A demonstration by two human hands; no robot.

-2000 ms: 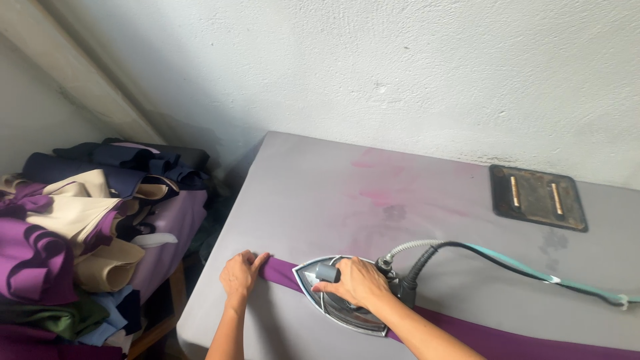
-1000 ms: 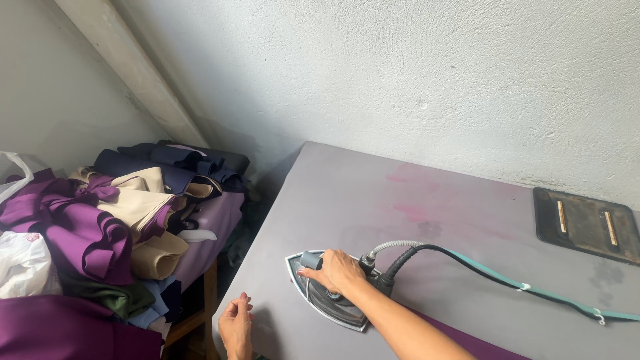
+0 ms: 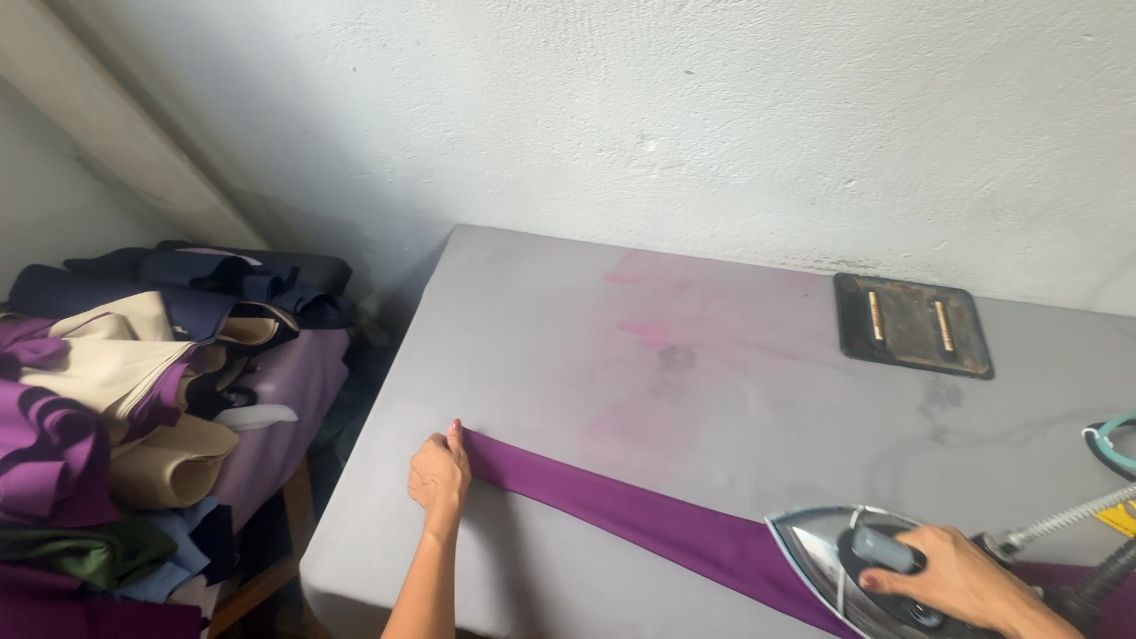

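My left hand point(image 3: 439, 470) grips the far left end of a purple fabric strip point(image 3: 612, 506) and holds it near the left side of a grey padded ironing table point(image 3: 382, 515). From there the strip runs down to the right and passes under a steam iron point(image 3: 821, 550). My right hand point(image 3: 950, 572) is closed round the iron's grey handle, the iron's tip pointing up and left. Part of the strip shows again to the right of the iron. The iron's soleplate is hidden.
A dark metal iron rest point(image 3: 914, 324) with two light bars lies by the white wall point(image 3: 666, 115). The iron's hose point(image 3: 1074, 515) and a teal cable point(image 3: 1105, 444) run off at the right. Left of the table, folded fabrics point(image 3: 115, 364) are heaped on a purple-covered surface point(image 3: 293, 390).
The iron, in my right hand, has moved right along the table. My left hand, seen apart from the strip one second ago, now holds its end, and more of the strip shows.
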